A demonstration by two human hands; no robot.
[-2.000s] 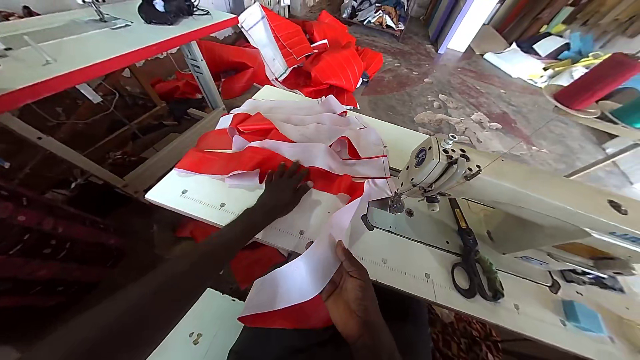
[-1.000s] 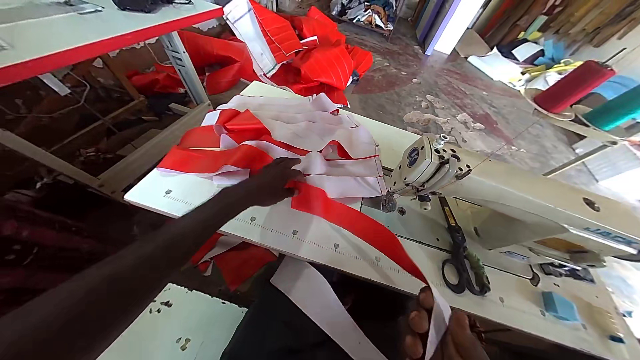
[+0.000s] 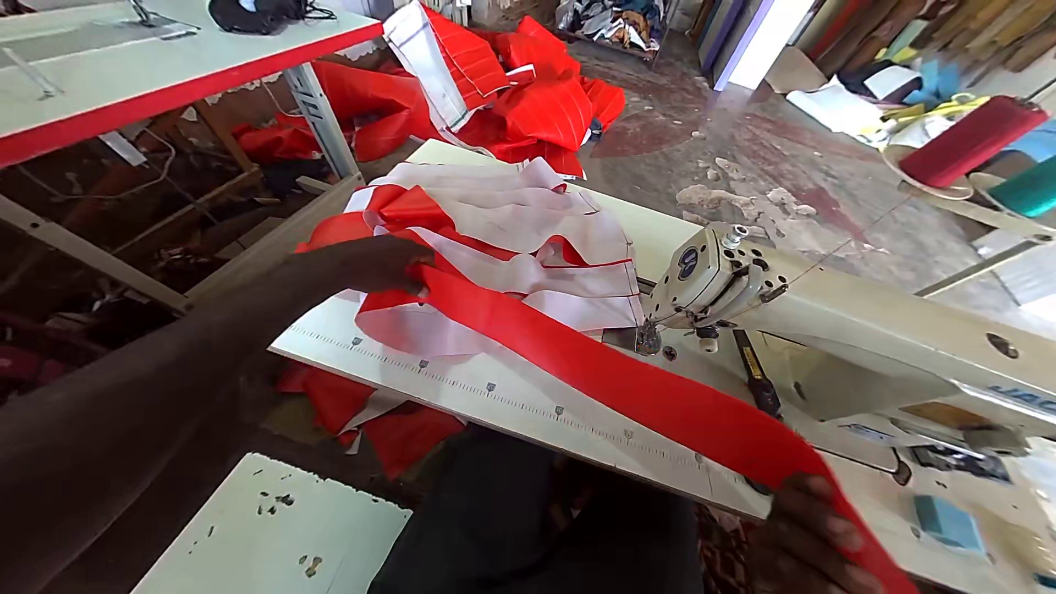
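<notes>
A long red fabric strip [image 3: 577, 355] runs taut across the sewing table between my hands. My left hand [image 3: 388, 264] grips its far end beside a pile of red and white fabric strips [image 3: 495, 206]. My right hand [image 3: 813, 540] holds the strip near the table's front edge, at the lower right. The head of an industrial sewing machine [image 3: 701, 272] stands right of the pile, and the pile's stitched edge lies close to its presser foot [image 3: 648, 338]. Scissors [image 3: 761, 379] lie under the machine arm, partly covered by the strip.
A blue block [image 3: 949, 524] sits on the table at right. Red fabric [image 3: 536, 99] is heaped on the floor behind. Red [image 3: 973, 140] and green [image 3: 1031, 186] thread cones stand at the upper right. A second table [image 3: 190, 74] is at upper left, a worn white surface [image 3: 272, 536] at lower left.
My right hand has moved right along the table's front edge, drawing out the red strip. Two seconds ago it held a white strip near the machine. My left hand, earlier spread on the pile, now grips the strip.
</notes>
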